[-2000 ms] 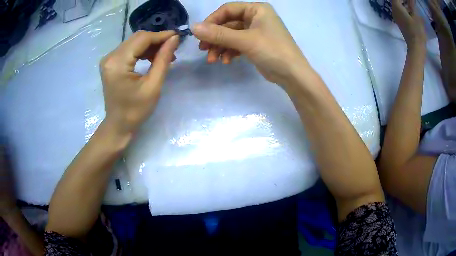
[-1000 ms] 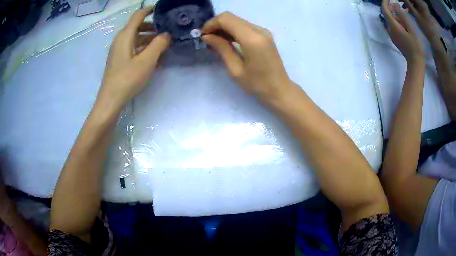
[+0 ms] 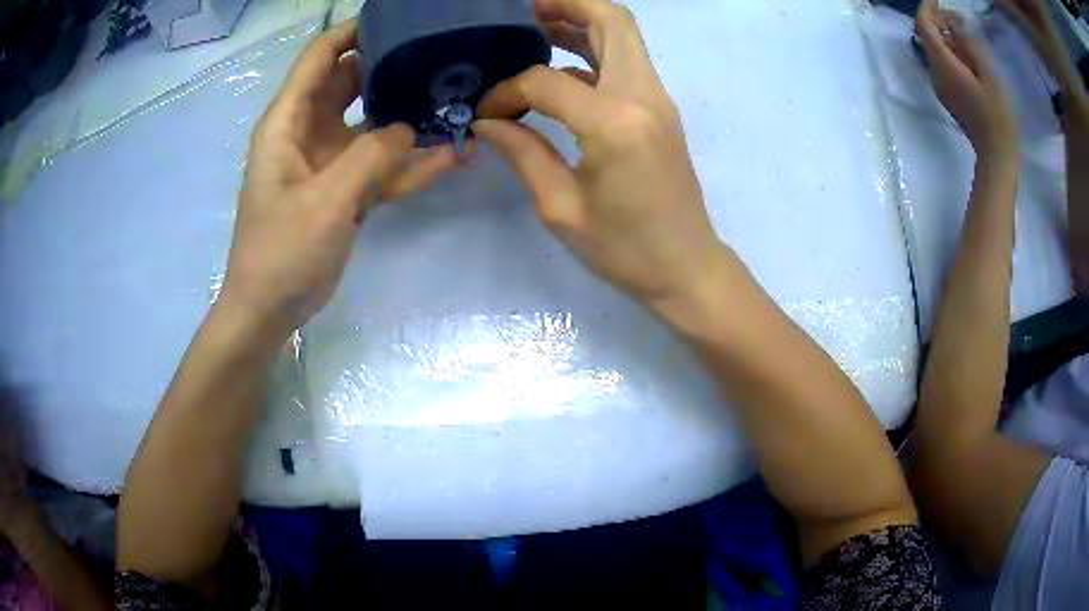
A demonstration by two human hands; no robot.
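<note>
A black cup-shaped part [image 3: 454, 36] is held at the top centre, tilted so its hollow side with a round centre boss faces me. My left hand [image 3: 299, 179] grips its left side and lower rim. My right hand [image 3: 597, 143] is at its right side, with thumb and index finger at a small fitting [image 3: 459, 116] with a pale round end, at the part's lower rim. Whether the fitting is seated in the part cannot be told.
White foam sheet [image 3: 573, 466] under shiny clear film lies below my hands. A small black piece [image 3: 287, 461] lies at lower left. Clear plastic and dark parts are at top left. Another person's arms [image 3: 973, 263] are at the right; part of a person shows at lower left.
The cup-shaped part, earlier lying behind my hands, is now lifted and tilted towards me. The small fitting, earlier pinched in front of it, is now at its lower rim.
</note>
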